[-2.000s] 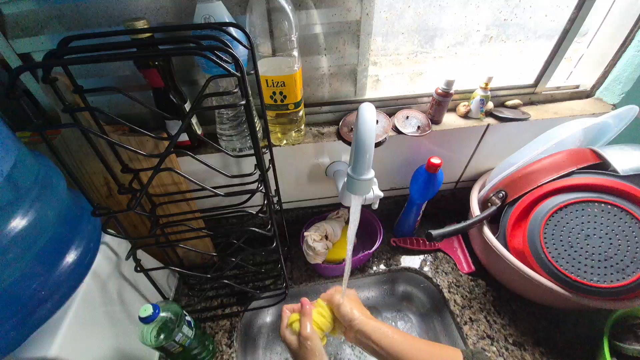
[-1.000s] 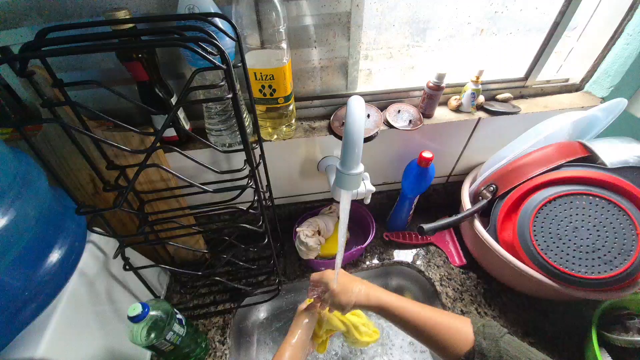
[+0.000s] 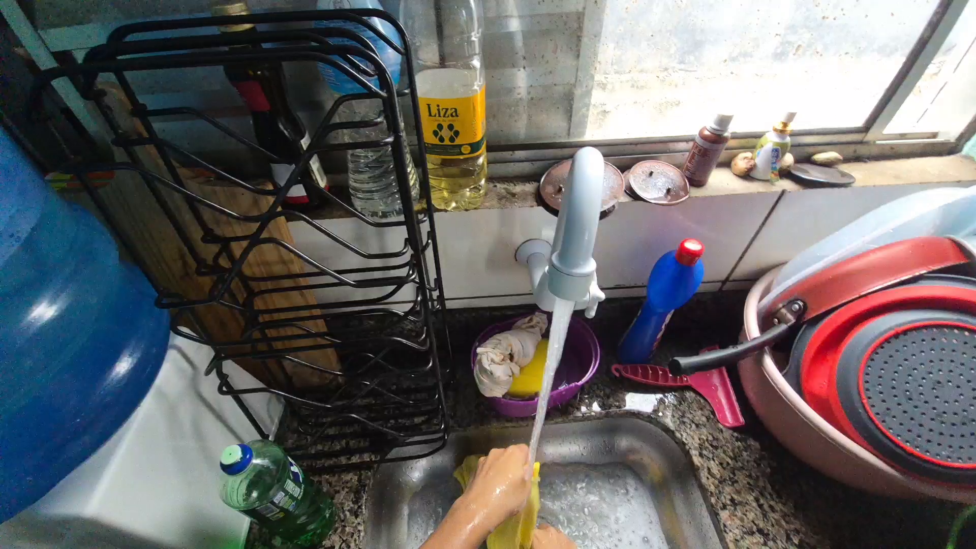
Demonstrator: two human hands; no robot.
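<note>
My left hand [image 3: 499,479] is closed around a wet yellow cloth [image 3: 516,526] over the metal sink [image 3: 663,465]. The cloth hangs down from it to my right hand [image 3: 553,538], which is against its lower part and mostly cut off by the bottom edge. From the light grey faucet [image 3: 576,229], a stream of water [image 3: 550,374] runs down beside the knuckles of my left hand. Water with bubbles covers the sink's bottom. Behind the sink sits a purple bowl [image 3: 587,358] with a twisted pale cloth [image 3: 507,354] and a yellow sponge-like thing [image 3: 531,371].
A black wire rack [image 3: 427,305] and a green plastic bottle [image 3: 282,492] stand left. Behind right are a blue bottle [image 3: 659,301] and a pink plastic tool [image 3: 717,389]. A pink basin [image 3: 770,381] holds a red-and-grey colander [image 3: 823,366]. An oil bottle [image 3: 451,137] stands on the sill.
The yellow cloth was bunched in both hands, then spread below them; now it hangs lengthwise. My right hand has moved from under the stream down to the bottom edge.
</note>
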